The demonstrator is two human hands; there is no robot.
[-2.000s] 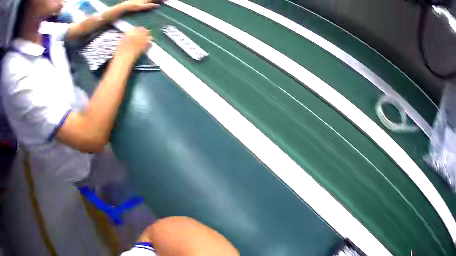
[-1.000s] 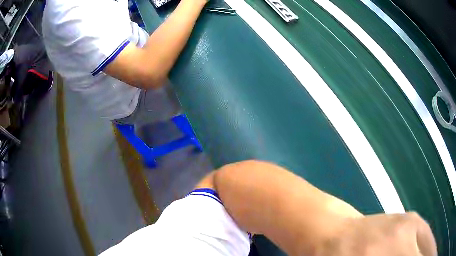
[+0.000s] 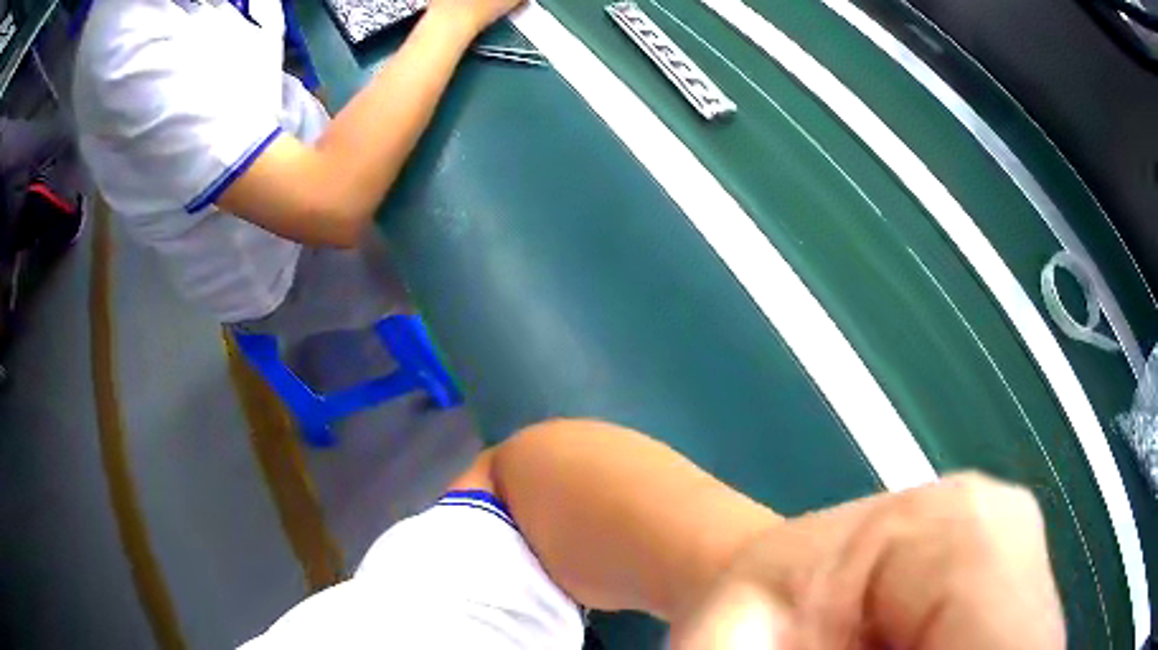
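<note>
My left hand (image 3: 940,571) is at the bottom right, close to the camera and blurred. Its fingers look curled, and whether it holds anything cannot be told. The left forearm reaches in from a white sleeve at the bottom. My right hand cannot be made out. A grey strip housing (image 3: 671,61) with a row of seats lies on the green conveyor belt (image 3: 813,241), well beyond my hand.
Another worker (image 3: 191,152) sits at the left, an arm over a black parts tray (image 3: 371,18). Thin dark sticks or edges (image 3: 511,55) lie beside it. There is a blue stool (image 3: 368,394), a pale coil (image 3: 1071,298), and a clear plastic bag (image 3: 1142,419) at the right edge.
The camera view has shifted. My left forearm and hand have come into view since the earliest frame, and the hand now shows larger and further left than one second ago.
</note>
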